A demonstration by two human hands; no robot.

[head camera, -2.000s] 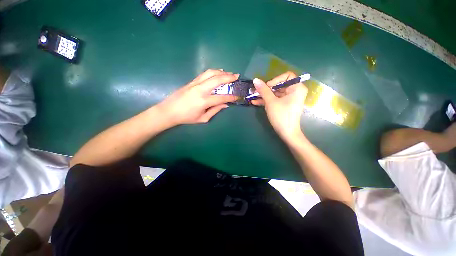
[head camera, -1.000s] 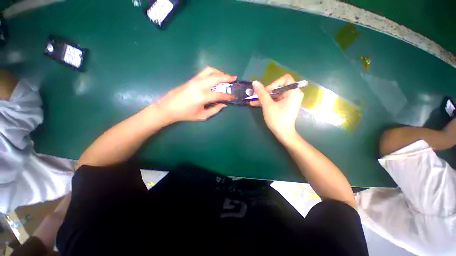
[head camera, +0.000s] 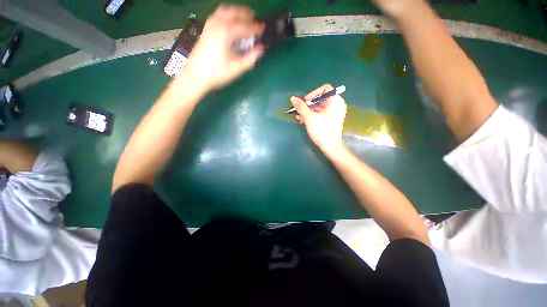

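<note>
My left hand (head camera: 225,51) is raised at the upper middle, blurred, with its fingers on a black handset (head camera: 274,31) near the rail. My right hand (head camera: 324,120) holds a slim dark tool (head camera: 321,99) with a pale rear end like a pencil, its tip pointing left over the bench. An amber tape sheet (head camera: 360,125) lies beside and partly behind my right hand, glaring at its right end. Another black handset (head camera: 182,48) lies at the rail, left of my left hand, partly hidden by my forearm. A further handset (head camera: 90,119) lies at the left.
A pale worn rail (head camera: 342,25) crosses the far edge of the green bench (head camera: 240,180). At the right a neighbour's arm (head camera: 447,72) reaches far across the bench. Another person's sleeve (head camera: 36,192) is at the left. An amber scrap (head camera: 370,48) lies near the rail. More handsets lie beyond the rail.
My left hand has moved from the middle up to the rail, with a handset there. No handset lies under my right hand's tool now. The right neighbour's arm has reached forward. The view has shifted.
</note>
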